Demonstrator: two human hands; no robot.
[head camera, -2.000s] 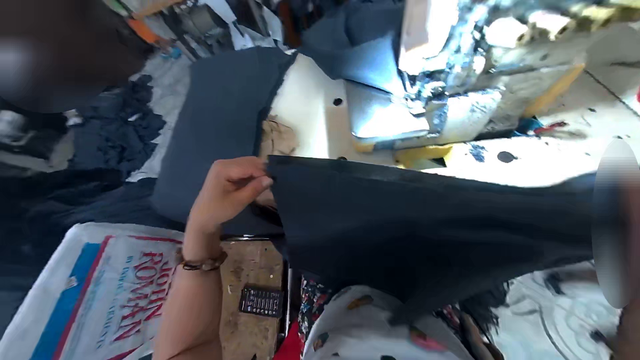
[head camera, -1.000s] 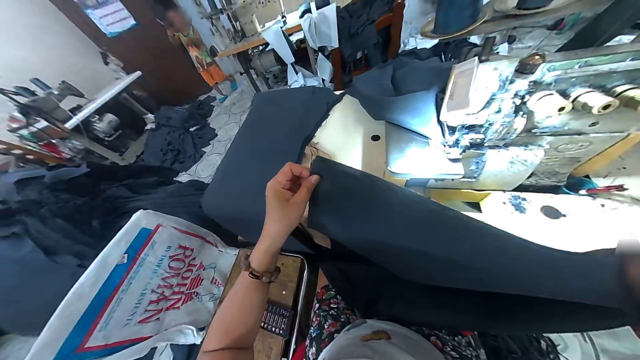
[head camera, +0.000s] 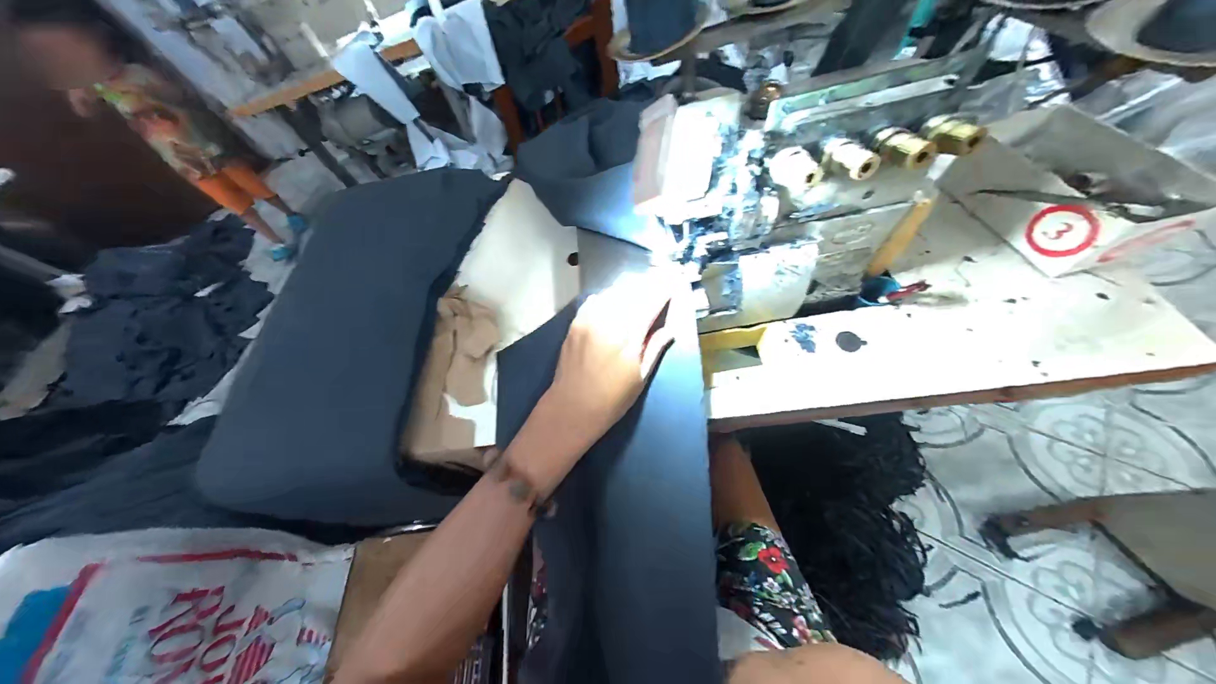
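Note:
My left hand (head camera: 613, 337) lies on a long dark fabric piece (head camera: 655, 532) at the lit needle area of an overlock sewing machine (head camera: 807, 199), fingers pointing toward the presser foot. The fabric runs from there down over the table's front edge to my lap. Of my right arm only a bit of skin (head camera: 817, 665) shows at the bottom edge; my right hand is not seen. Left of my forearm, folded dark fabric (head camera: 323, 351) is draped beside an opening with crumpled brown paper (head camera: 465, 347).
The white table (head camera: 1007, 351) extends right, with a marked carton (head camera: 1064, 218) behind. A printed white sack (head camera: 190, 608) lies lower left. Dark trimmings (head camera: 845, 532) hang below the table. A stool (head camera: 1140, 560) stands lower right. A person (head camera: 180, 142) is at the upper left.
My left hand has moved to the machine's needle area with the fabric, which was stretched sideways across my front and now hangs lengthwise toward me. My right hand has left the right side of the view.

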